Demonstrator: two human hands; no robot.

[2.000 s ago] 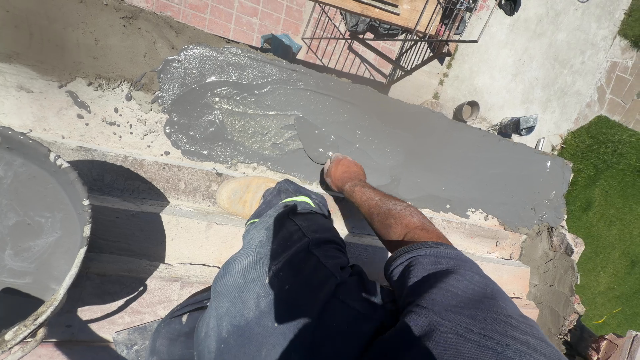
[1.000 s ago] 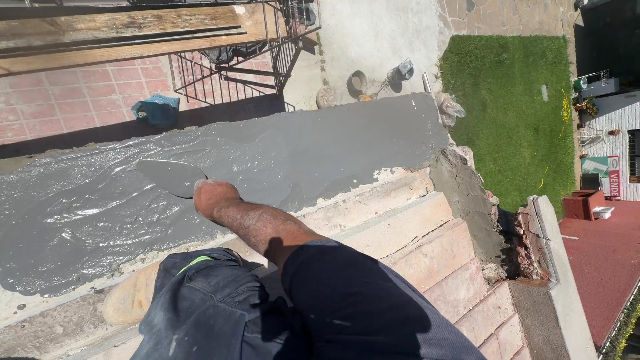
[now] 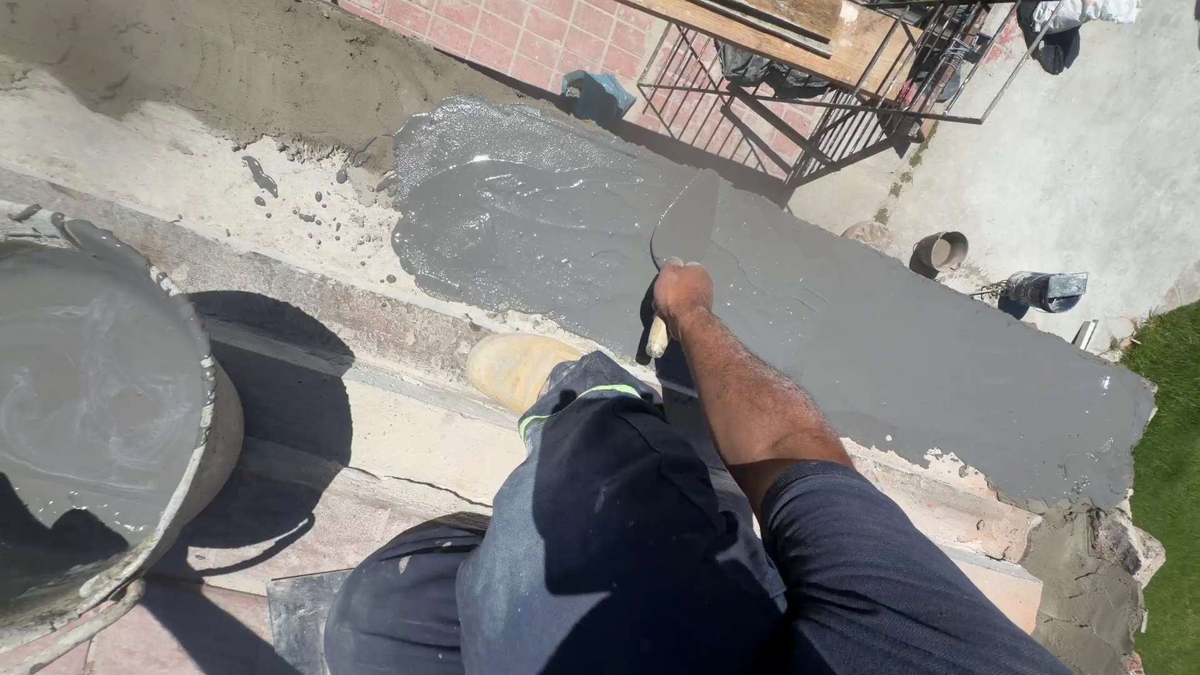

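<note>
My right hand (image 3: 682,289) grips the light-coloured handle of a pointed masonry trowel (image 3: 689,220). The trowel's blade lies on or just over a wide band of wet grey cement (image 3: 844,319) that coats the top of a wall or ledge. To the left, the cement ends in a glossy, rippled edge beside rough bare masonry with small splashes. A big round bucket (image 3: 216,450) of liquid grey cement stands at the left. My left hand is out of view.
My boot (image 3: 520,370) rests on a step just below the cement. Past the ledge, lower down, are a metal frame with wooden boards (image 3: 872,56), a blue bag (image 3: 598,97), a small bucket (image 3: 940,251), another container (image 3: 1048,291) and grass (image 3: 1167,375). Broken masonry (image 3: 1087,572) edges the ledge's right end.
The view swung right and back. The pale patch in the cement, seen two seconds ago, is now covered in grey. My right hand still holds the trowel.
</note>
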